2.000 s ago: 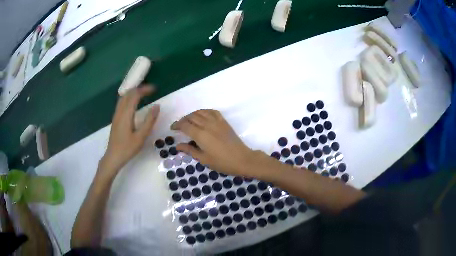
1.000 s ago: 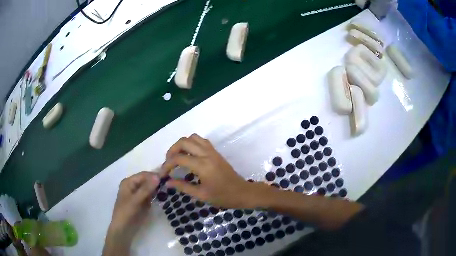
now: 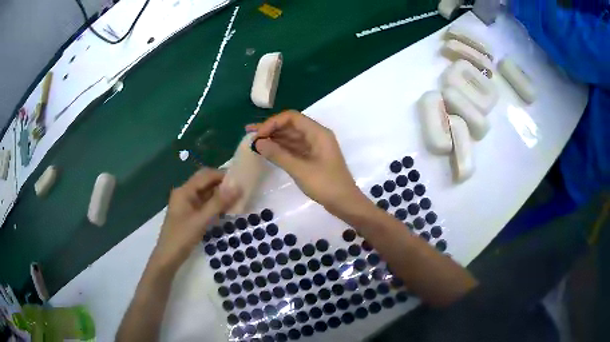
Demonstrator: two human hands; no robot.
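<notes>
My left hand [image 3: 200, 207] holds the lower end of an off-white plastic housing [image 3: 245, 175], slightly blurred, above the near edge of the belt. My right hand [image 3: 294, 150] is at the housing's upper end, with a round black adhesive pad [image 3: 255, 145] between its fingertips, at or against the housing; contact is hard to tell. The clear backing sheet [image 3: 287, 272] with rows of black pads lies on the white table below my hands, partly under my right forearm.
The green conveyor belt [image 3: 154, 100] carries spaced housings [image 3: 267, 80], thin white strips [image 3: 209, 75] and a yellow scrap [image 3: 271, 10]. Loose housings [image 3: 436, 122] lie at right on the table. A translucent green bottle [image 3: 60, 324] is at lower left. A person in blue clothing [image 3: 548, 40] is at upper right.
My left hand now holds a housing. My right hand has moved up from the sheet to the housing's upper end. Belt housings have shifted toward the lower left, and one has left the belt.
</notes>
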